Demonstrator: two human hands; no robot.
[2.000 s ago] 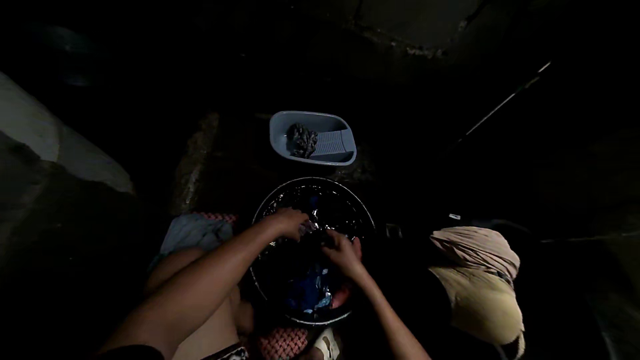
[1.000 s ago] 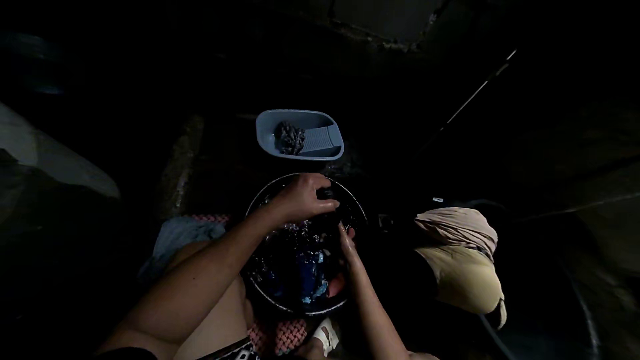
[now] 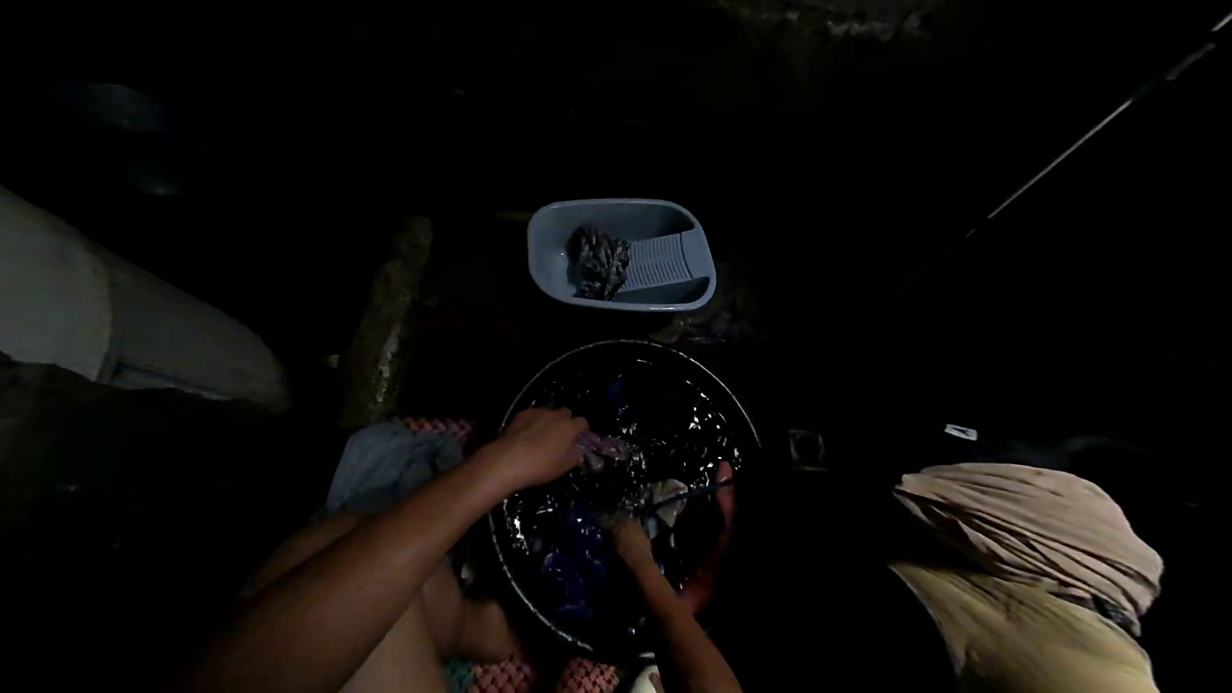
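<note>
A round basin (image 3: 746, 409) of dark water holds wet cloths, among them a blue cloth (image 3: 577, 568) and a red one (image 3: 712, 568). At the basin's left side my left hand (image 3: 547, 445) grips a purplish cloth (image 3: 603, 449) at the water's surface. My right hand (image 3: 630, 541) reaches down into the basin between the blue cloth and a pale piece of cloth (image 3: 669, 500); its fingers are partly hidden, so its hold cannot be made out. Beyond the basin sits a grey-blue plastic tub with a ribbed washboard (image 3: 659, 263), a crumpled dark cloth (image 3: 602, 262) inside it.
Beige and yellowish fabric (image 3: 1039, 539) lies at the right. A large pale rounded object (image 3: 144, 308) stands at the far left. Red woven matting (image 3: 500, 674) shows below the basin. The surroundings are very dark.
My left hand was raised over the basin's far part a second ago; now it is lower and further left, with the purplish cloth. My right hand has moved nearer me, down into the basin.
</note>
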